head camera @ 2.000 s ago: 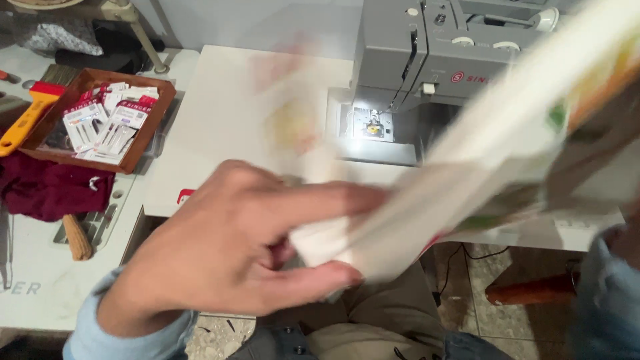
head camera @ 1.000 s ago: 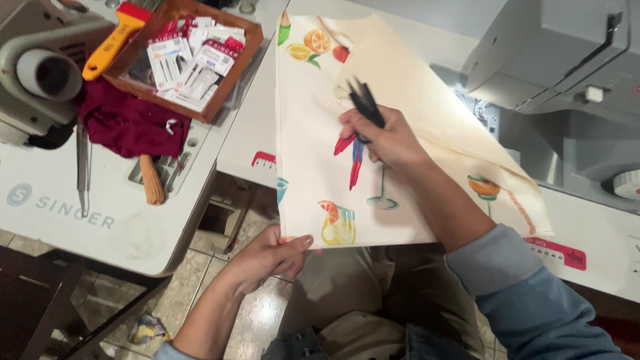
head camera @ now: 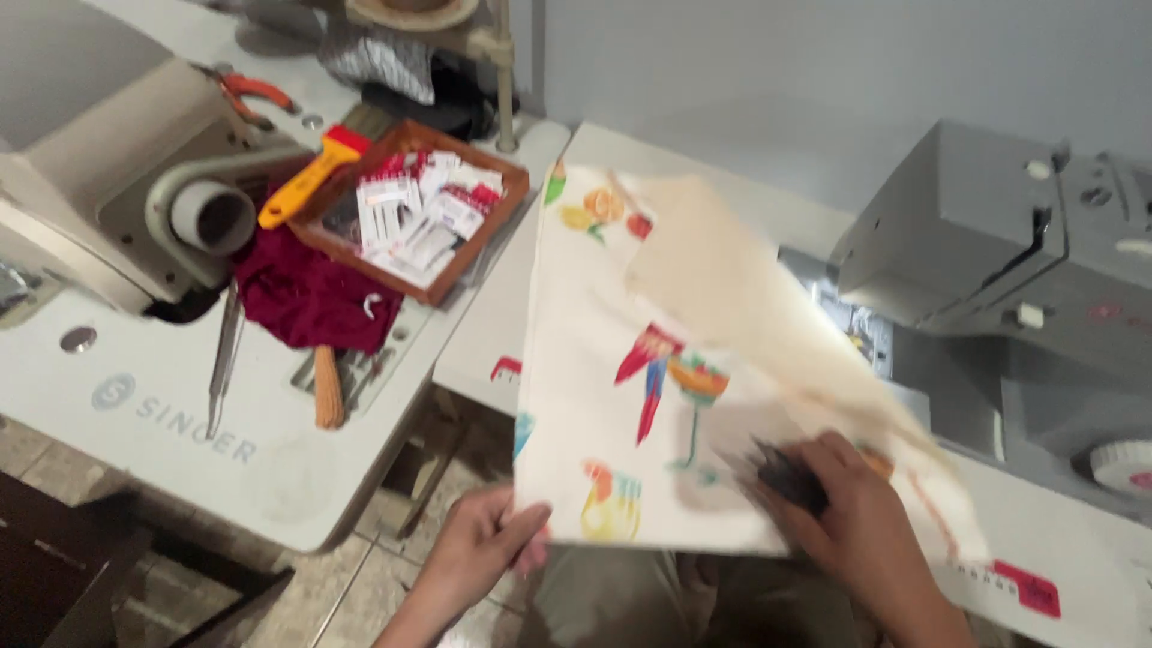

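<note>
A white printed fabric piece with fruit, drinks and a parrot lies over the front of the sewing table, its plain cream side showing at the right. My left hand pinches its lower left corner between thumb and fingers. Low on the right part of the cloth, my right hand is closed around a small black tool, blurred, possibly thread snips. Beyond the fabric's right edge stands a grey sewing machine, its lamp lit near the needle area, which the cloth partly borders.
At left, a white Singer machine table carries an industrial machine head, tweezers, a maroon cloth and a wooden handle. A wooden tray holds needle packets, with a yellow-handled brush on its edge.
Two seconds ago the fabric was raised and blurred; now it is spread out. Since one second ago, my right hand with the black tool has moved from the parrot print toward the cloth's lower right.
</note>
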